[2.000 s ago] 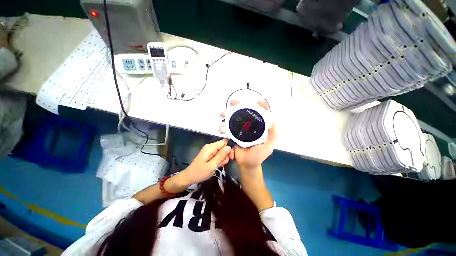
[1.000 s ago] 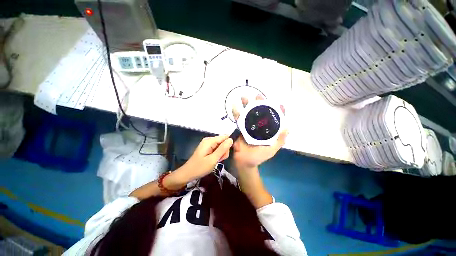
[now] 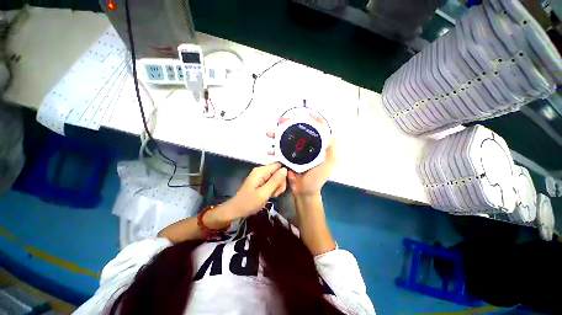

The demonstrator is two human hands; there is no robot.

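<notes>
The round control unit (image 3: 301,144) has a white body and a glossy black face with lit red marks. My right hand (image 3: 313,175) is under and around it, with fingertips showing at its left and upper rim. My left hand (image 3: 264,186) pinches a small dark connector (image 3: 283,167) at the unit's lower left edge; whether it is fully seated cannot be told. Behind the unit, part of a dark wire loop (image 3: 304,103) shows on the white bench surface.
Tall panel stacks (image 3: 468,74) stand at the right, with a shorter stack (image 3: 471,169) in front. A power meter (image 3: 191,58) sits on the power strip (image 3: 161,72) near a grey box (image 3: 161,27). Record sheets (image 3: 86,86) lie left. A blue stool (image 3: 434,271) stands below.
The control unit first moved right and tilted, with the dark connector more exposed, then came back left. Its red display marks have changed.
</notes>
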